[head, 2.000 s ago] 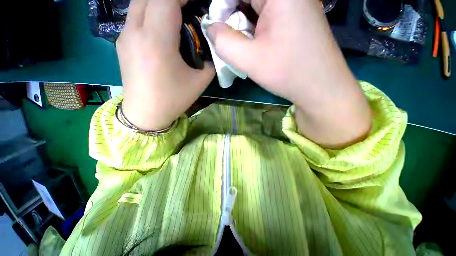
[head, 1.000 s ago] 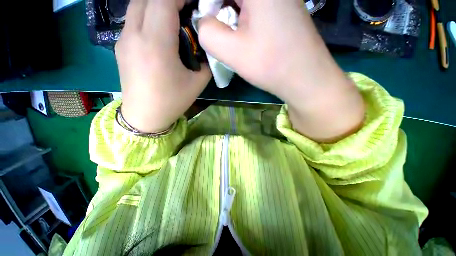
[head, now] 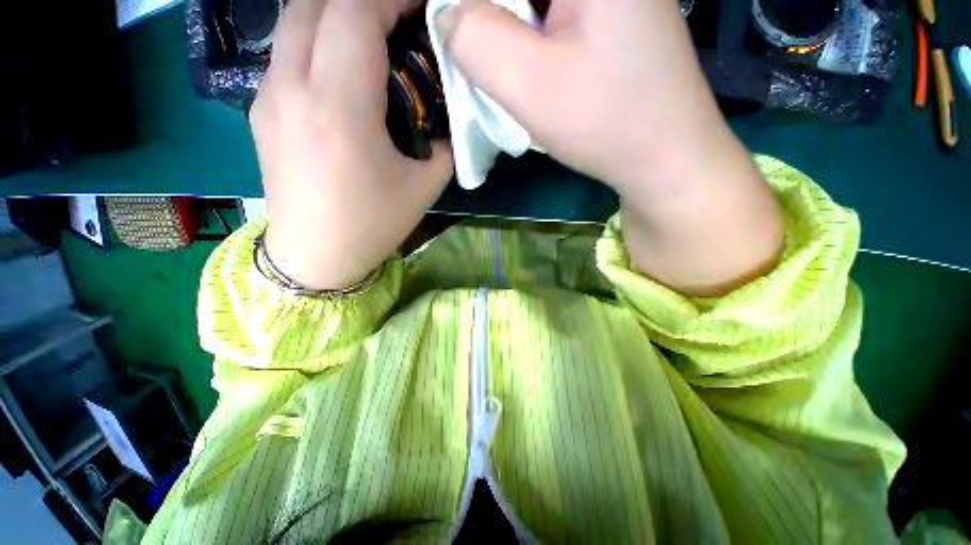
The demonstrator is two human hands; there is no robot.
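My left hand (head: 330, 149) is at the top centre-left, its fingers cut off by the upper edge. It holds dark round units (head: 416, 98), stacked on edge, with orange-gold glints on their rims. My right hand (head: 607, 96) is beside it on the right, palm turned down. It holds a crumpled white wipe (head: 481, 128) against the right side of the units. The wipe's corner hangs down between the two hands. The wipe hides the units' right faces, and my left hand covers their left side.
A black foam tray (head: 815, 98) with round units (head: 796, 23) in pockets and a pale label lies behind my hands; its left part shows at upper left. Orange-handled tools (head: 944, 98) lie at far right. A white sheet (head: 144, 10) is at upper left. The green bench's front edge runs below my hands.
My right hand has shifted slightly and the wipe now spreads wider and hangs lower over the units than one second ago. My left hand keeps its hold. The view has shifted slightly since two seconds ago.
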